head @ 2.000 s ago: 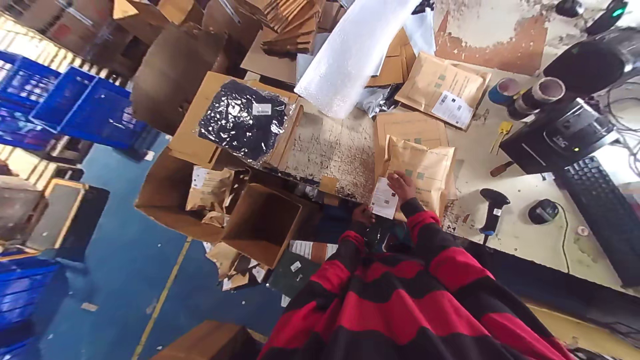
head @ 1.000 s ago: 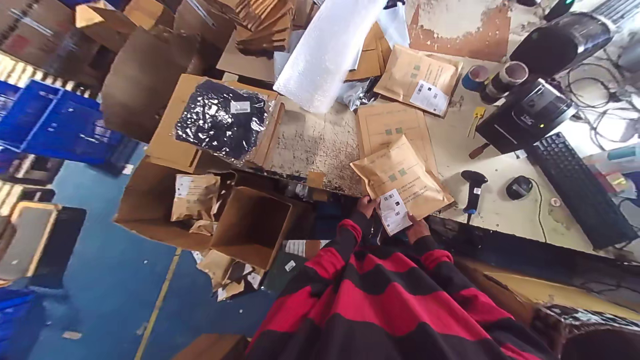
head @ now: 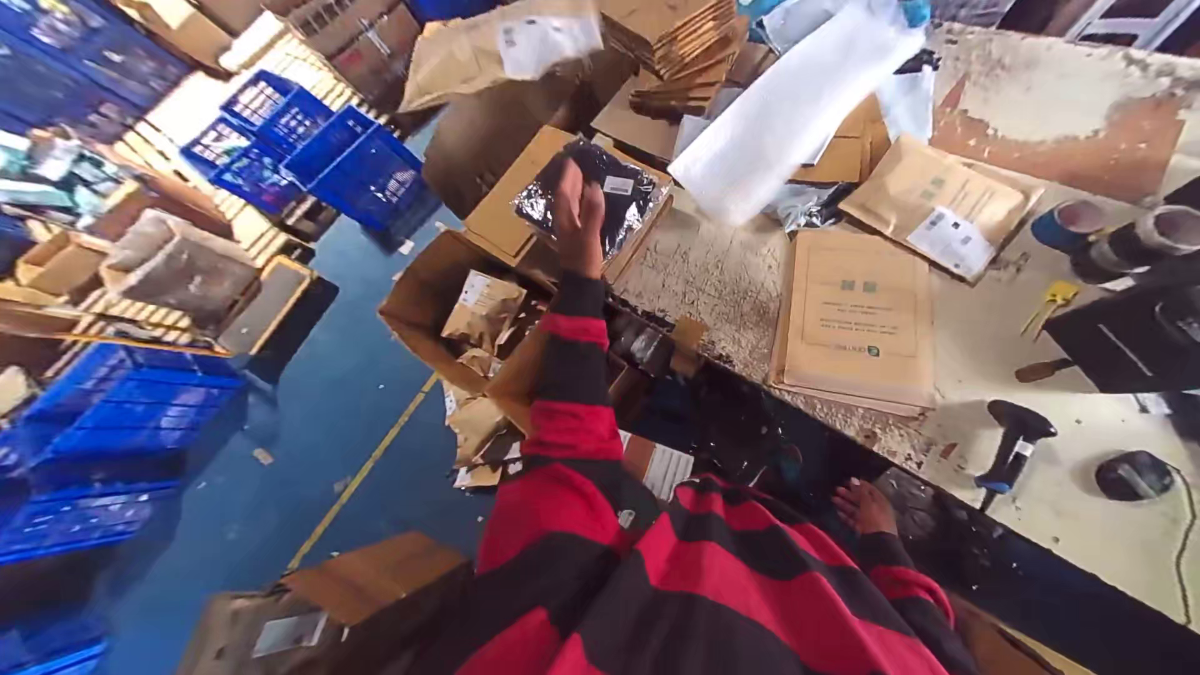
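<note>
My left hand [head: 578, 220] is stretched out over a dark item in clear plastic [head: 619, 192], which lies on a cardboard box by the table; whether they touch I cannot tell. Beyond that hand, apart from it, a brown paper mailer [head: 469, 56] with a white label shows above the brown cardboard; whether anything supports it is unclear. My right hand [head: 867, 506], empty with fingers spread, is beside the table's front edge. Nearest to it on the table is a stack of flat brown mailers [head: 858, 319]. Another filled, labelled mailer [head: 923, 202] lies behind the stack.
An open carton [head: 422, 309] holds parcels left of the table. A bubble-wrap roll [head: 797, 103] lies at the back. A handheld scanner [head: 1017, 445], mouse [head: 1134, 476] and tape rolls [head: 1069, 225] are right. Blue crates [head: 356, 169] stand on the floor.
The labelled mailer that both hands held is out of them. My left hand has moved up and left, over the plastic-wrapped item. A mailer now shows at the upper left. The view has shifted.
</note>
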